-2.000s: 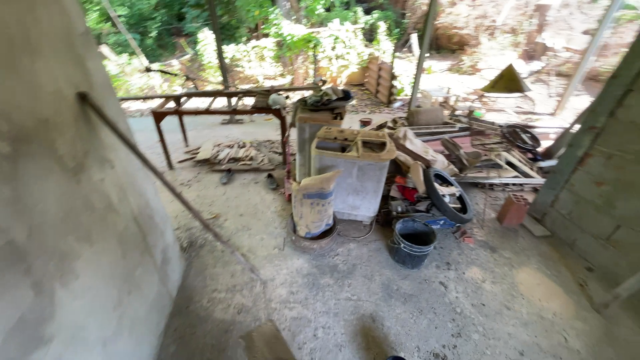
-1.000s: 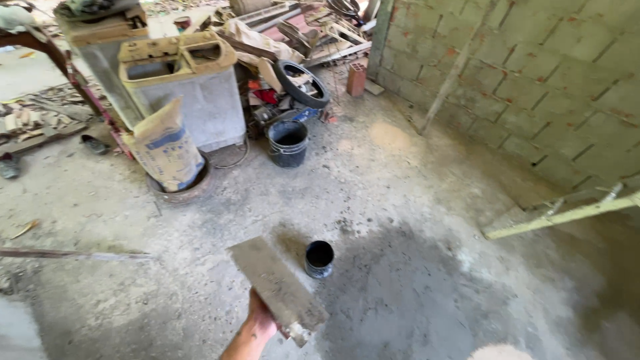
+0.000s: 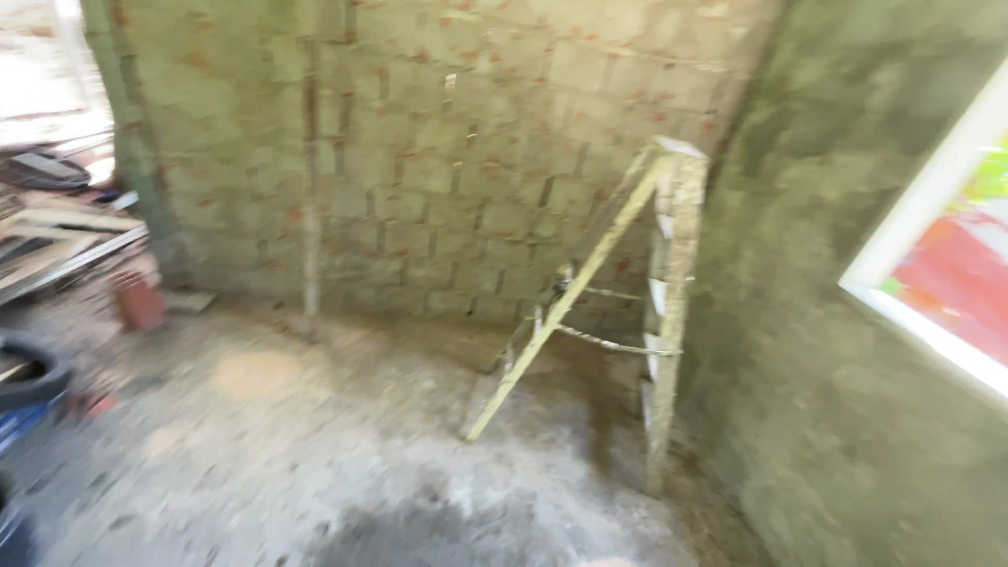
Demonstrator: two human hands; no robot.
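Neither my left hand nor my right hand shows in the head view now, so what they hold is hidden. A stepladder (image 3: 673, 315) splashed with dried material stands spread on the concrete floor, right of the middle, near the corner of two walls. A cord (image 3: 610, 343) links its front and rear legs. Behind it rises a wall of bare blocks (image 3: 504, 213) with mortar joints. A pole (image 3: 310, 189) leans upright against that wall. At the lower left edge, a dark bucket (image 3: 17, 535) is partly in view.
A tyre (image 3: 39, 374) lies at the left edge, with a red hollow brick (image 3: 139, 301) beyond it. Scrap boards and frames (image 3: 55, 244) are piled at the far left. The rendered wall (image 3: 795, 331) on the right has a white-framed window (image 3: 874, 291). Damp, dark patches mark the floor.
The view has swung right and up. A hand holding a flat rectangular board or float, seen one second ago beside a small black container, is out of view now, as is that container.
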